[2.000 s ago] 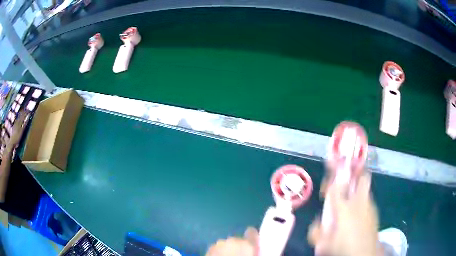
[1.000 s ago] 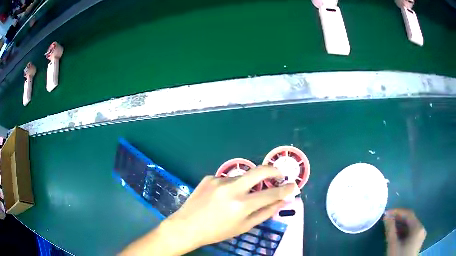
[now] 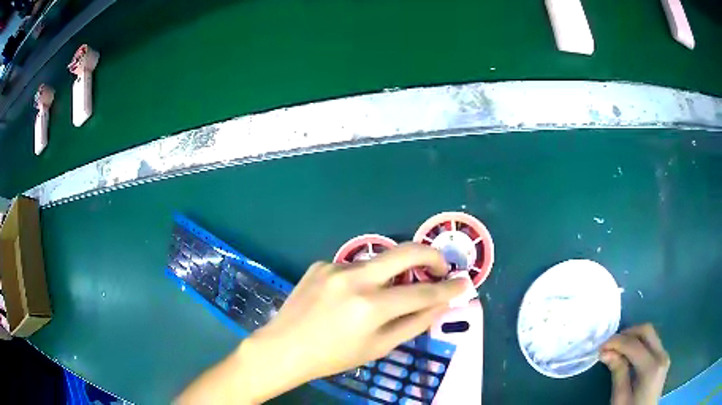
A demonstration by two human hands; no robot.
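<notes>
A pink handheld fan (image 3: 469, 360) lies in front of me, its hub showing a greyish centre. My left hand (image 3: 360, 304) reaches over it from the lower left, fingertips pinching a small white pad (image 3: 461, 291) at the hub's lower edge, by the neck. A second fan's head (image 3: 368, 248) is beside it, mostly covered by this hand. A round white dish (image 3: 568, 318) with whitish smears is at the right. My right hand (image 3: 637, 360) is at its lower right rim, fingers curled together; whether it holds a thin stick or the rim cannot be told.
A long dark blue-edged strip tray (image 3: 229, 277) runs diagonally under my left hand and forearm. A brown cardboard box (image 3: 28, 269) stands at the far left. A worn whitish rail (image 3: 317, 130) crosses behind, with more fans (image 3: 81, 99) on the green belt beyond it.
Since two seconds ago, the view has shifted, and the strip tray and dish show. Since one second ago, my left hand stays at the fan's hub; my right fingers have come to the dish's rim.
</notes>
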